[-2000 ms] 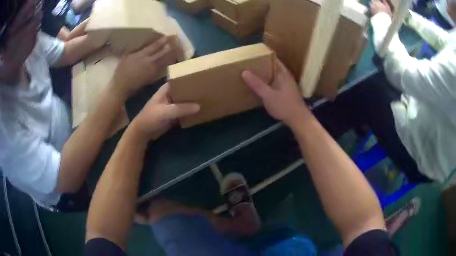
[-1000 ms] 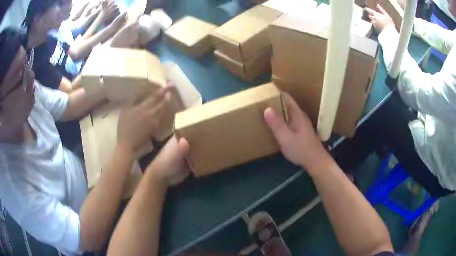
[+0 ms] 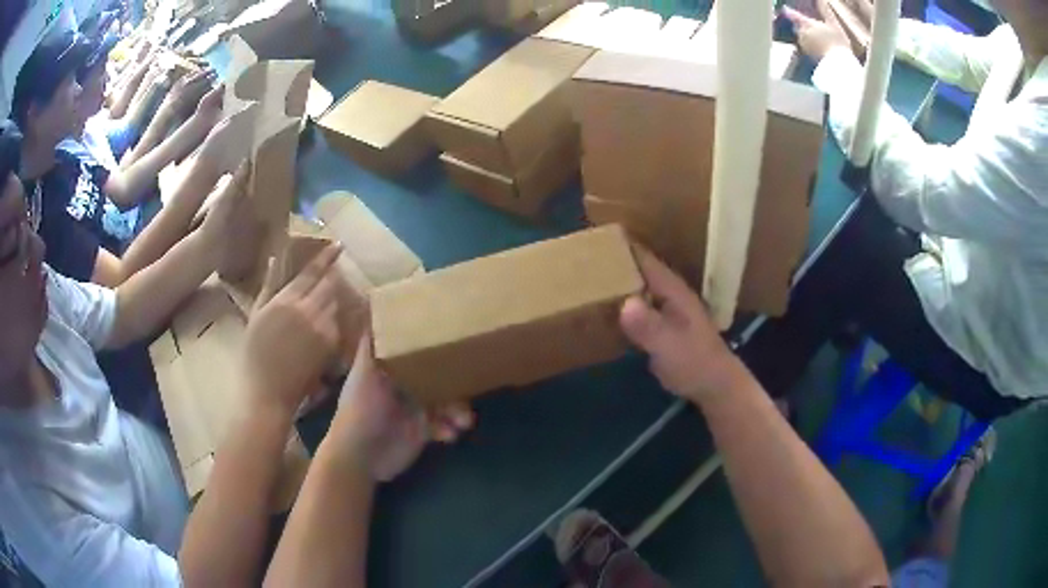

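Observation:
A closed brown folded mailer box (image 3: 506, 304) is held tilted above the table, with a long narrow face turned up towards me. My left hand (image 3: 385, 419) holds its left end from below, with fingertips showing under the lower edge. My right hand (image 3: 678, 327) grips its right end, with the thumb at the near corner and the other fingers hidden behind. The underside and far face of the box are hidden.
Beyond are a single closed box (image 3: 385, 121) and stacked boxes (image 3: 511, 109). A large upright carton (image 3: 655, 155) stands behind a pale post (image 3: 739, 161). At left, a neighbour handles part-folded cardboard (image 3: 276, 149) over a flat blank (image 3: 213, 391). A person sits at right near a blue stool (image 3: 885, 425).
The held box has rolled so its narrow face shows more and its broad face less. My left fingers now reach underneath. The neighbour's cardboard at left now stands opened upright.

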